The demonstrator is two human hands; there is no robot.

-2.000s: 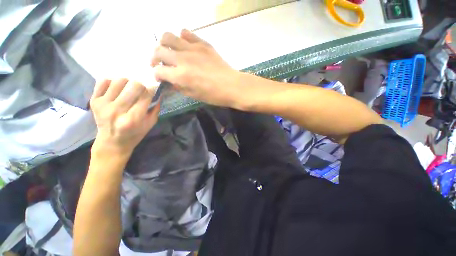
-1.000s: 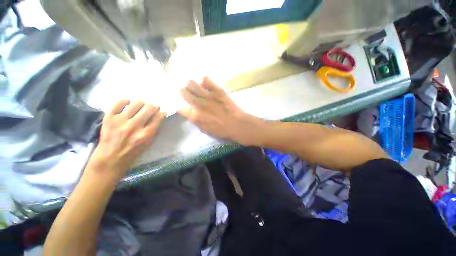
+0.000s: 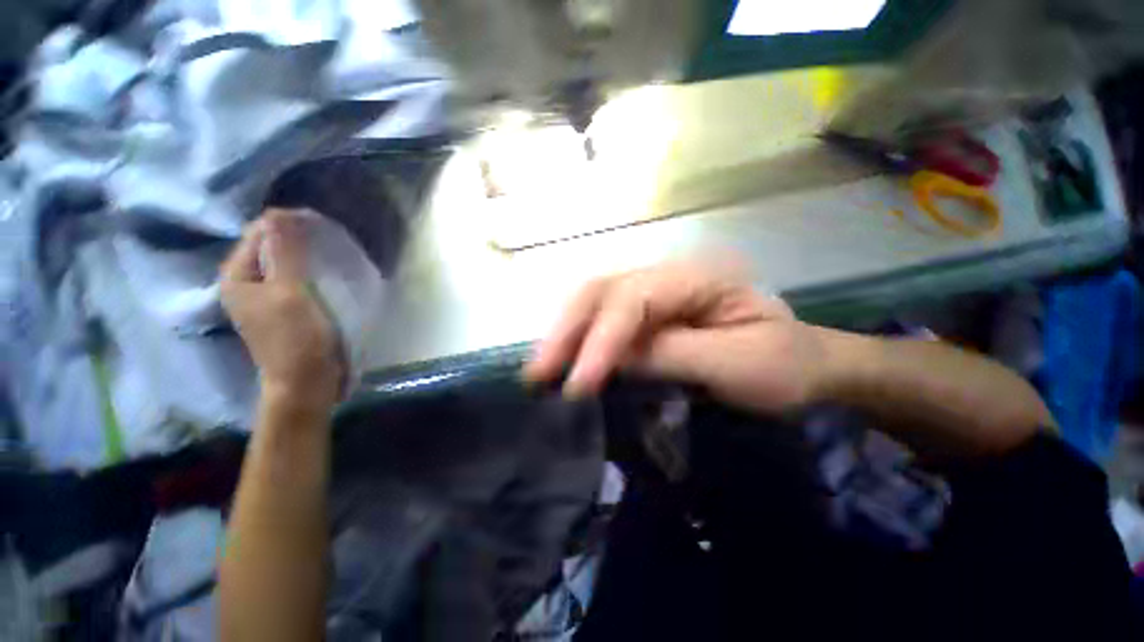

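My left hand (image 3: 286, 301) is closed on the edge of the light grey cloth (image 3: 345, 270), left of the needle area. Dark grey fabric (image 3: 358, 207) lies just behind it, beside the heaped garment (image 3: 138, 238). My right hand (image 3: 703, 329) is over the table's front edge, palm down with fingers bent; blur hides whether it touches the dark grey fabric (image 3: 502, 439) hanging over the lap. The presser foot and needle area (image 3: 585, 113) of the sewing machine sits in lamp glare, with no hand at it.
Scissors with a red and an orange handle loop (image 3: 956, 207) lie right of the machine on the white table top (image 3: 803, 232). A small dark green recess (image 3: 1061, 173) is at the table's right end. A blue basket (image 3: 1081, 351) stands at the right below the table.
Both hands have left the lit spot before the needle. My left hand has moved left and lifted cloth; my right hand has drawn back to the table edge. The view has shifted.
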